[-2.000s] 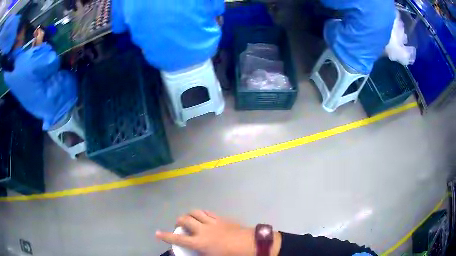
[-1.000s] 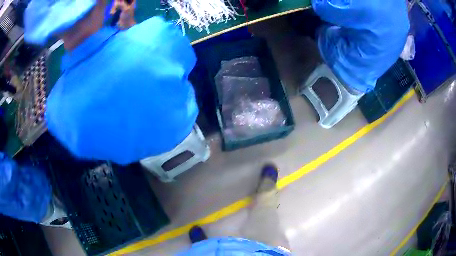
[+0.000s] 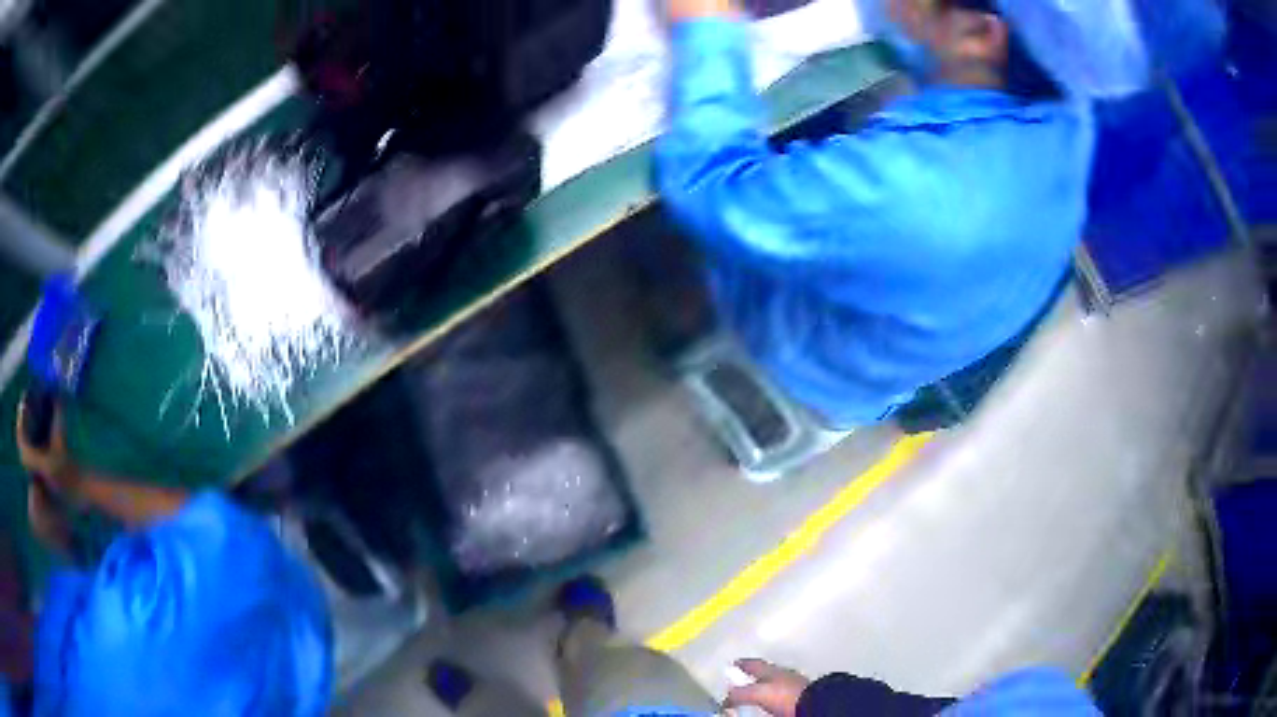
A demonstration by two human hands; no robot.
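Note:
My right hand (image 3: 773,689) is at the bottom edge, small and partly cut off, in a black sleeve. Its fingers are closed on a small white object (image 3: 738,677), likely the small round tub, mostly hidden by the hand and the frame edge. My left hand is not in view. Nearest in front of me, a dark green crate (image 3: 633,521) on the floor holds shiny clear plastic bags (image 3: 539,507). A pile of white wire leads (image 3: 255,273) lies on the green bench (image 3: 595,200) above it. The view is blurred.
A worker in blue (image 3: 896,238) sits on a pale stool (image 3: 749,406) at the bench. Another worker (image 3: 189,609) is at the lower left. Dark items (image 3: 434,196) stand on the bench. A yellow line (image 3: 798,546) crosses the grey floor. My shoe (image 3: 588,602) is beside the crate.
The view has moved forward to the bench; the bag crate and workers appear nearer and lower. My right hand, out of view one second ago, shows again at the bottom edge.

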